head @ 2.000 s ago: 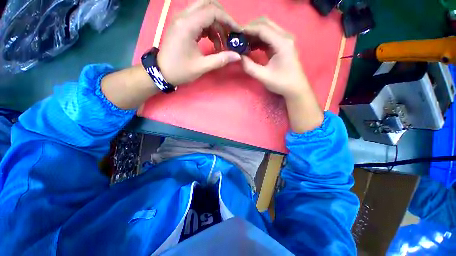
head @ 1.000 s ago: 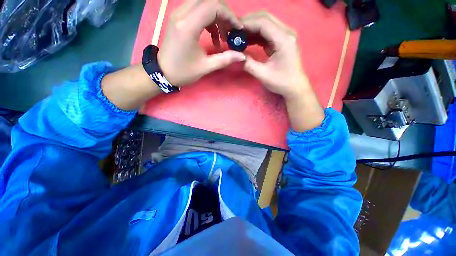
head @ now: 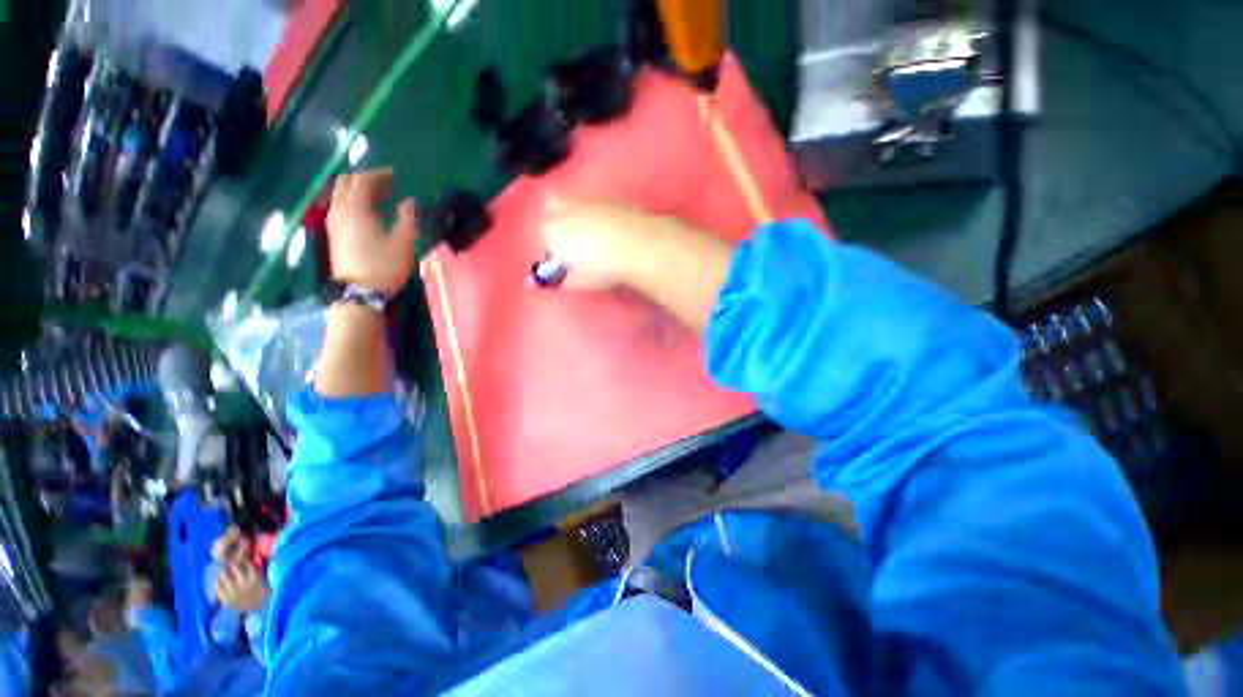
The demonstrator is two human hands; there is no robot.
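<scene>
My right hand [head: 589,245] is over the pink-red mat [head: 586,395], with its fingers on a small dark round part [head: 548,272] with a pale top. The fingers are blurred and the part is mostly hidden. My left hand [head: 371,238] is raised past the mat's left side, fingers apart, with nothing seen in it. Several black housings [head: 532,140] stand in a row along the mat's far edge, one at its far left corner. The orange screwdriver [head: 693,34] is at the top, cut off by the picture's edge.
The silver-grey screw feeder [head: 927,82] stands right of the mat, with a black cable [head: 1009,204] beside it. A crinkled clear bag [head: 280,351] lies left of the mat. Another person's hand [head: 239,572] and blue workwear show at lower left. The picture is blurred.
The view has swung left and tilted. My left hand has let go of the dark part and moved away to the left. My right hand stays at the part, now lower over the mat.
</scene>
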